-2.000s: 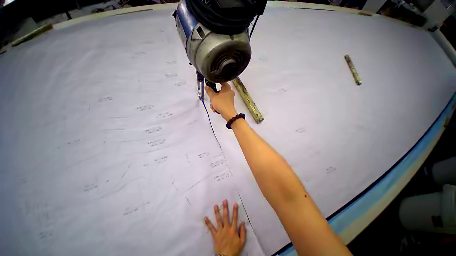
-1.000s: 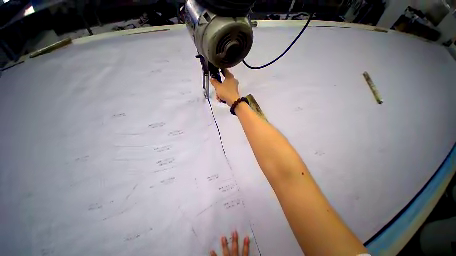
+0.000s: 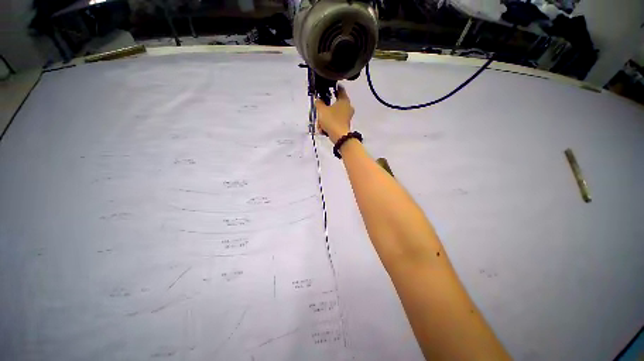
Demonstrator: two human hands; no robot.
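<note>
The cloth cutting machine (image 3: 336, 39) stands upright at the top centre, its round grey motor end facing me and its top cut off by the frame. My right hand (image 3: 335, 115) is closed on its handle, just below the motor, with a dark bead bracelet on the wrist. The white paper marker (image 3: 176, 282) with faint printed lines and text lies under it. A dark cut line (image 3: 325, 211) runs from the machine's foot down toward me. My left hand is out of the picture.
A yellow-brown weight (image 3: 577, 175) lies on the paper at right. Another weight (image 3: 385, 166) is partly hidden behind my forearm. More bars lie along the far edge, one at far left (image 3: 115, 54). A black cord (image 3: 424, 107) hangs in a loop right of the machine.
The machine and my right hand have moved farther along the paper, and the cut line behind them is longer. My left hand, earlier flat on the paper, has left the picture.
</note>
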